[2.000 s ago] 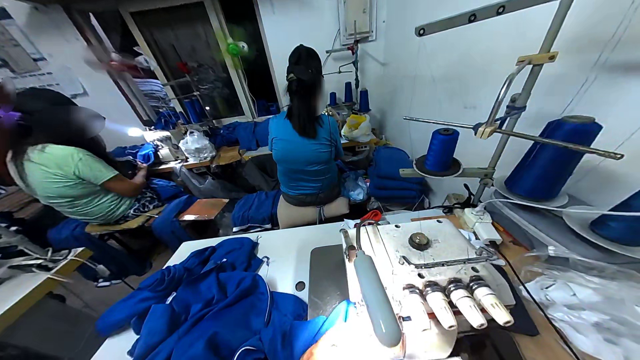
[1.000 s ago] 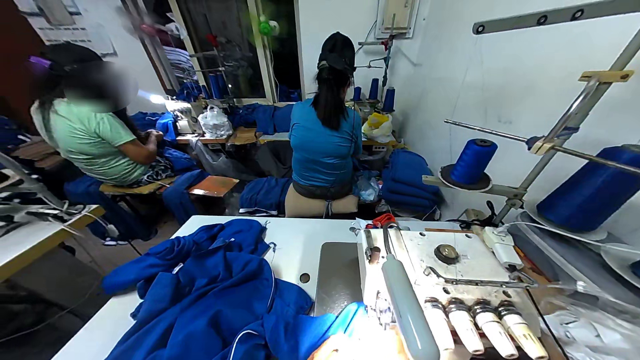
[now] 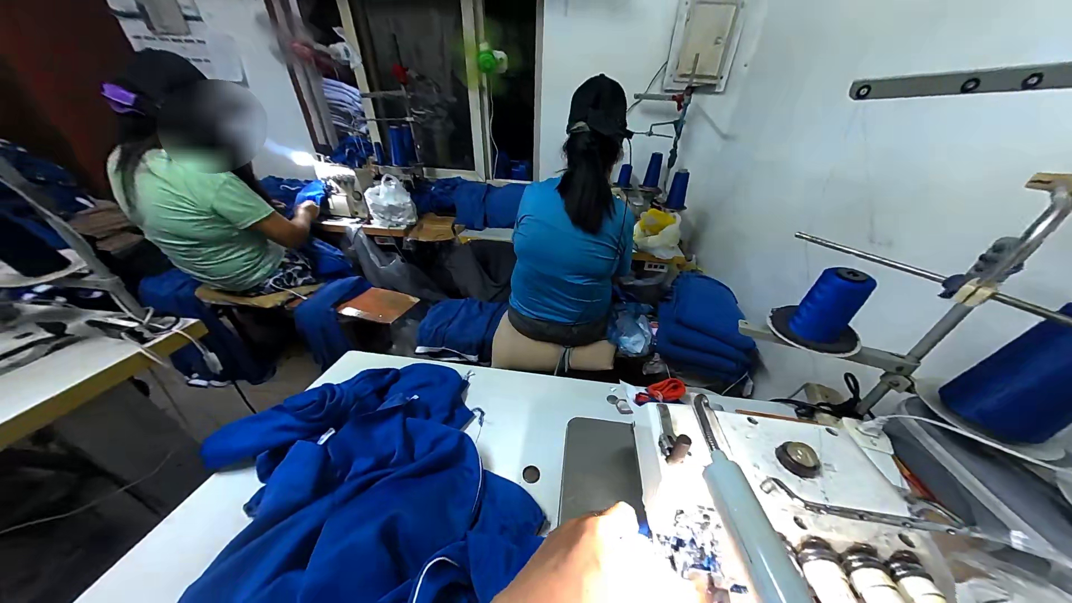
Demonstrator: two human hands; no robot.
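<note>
A hand, apparently my left hand (image 3: 590,557), is at the bottom centre, beside the needle area of a white industrial sewing machine (image 3: 754,477). Strong lamp light washes out its fingers, and whether they grip cloth is unclear. Just left of the hand, a blue garment with white piping (image 3: 385,494) lies bunched on the white table (image 3: 511,394). My right hand cannot be made out. A grey lamp arm (image 3: 749,528) crosses the machine's front, with several tension knobs (image 3: 863,569) to its right.
A blue thread cone (image 3: 832,306) stands on a metal stand at right, a larger cone (image 3: 1009,381) beyond it. Red cord (image 3: 666,389) lies behind the machine. Ahead sits a person in a blue shirt (image 3: 561,251); at left, a person in green (image 3: 201,218) works at another machine (image 3: 342,191).
The hand beside the needle area now shows more fully, nearer the garment's right edge. The blue cloth that ran up to the needle area is no longer seen there. The view has shifted.
</note>
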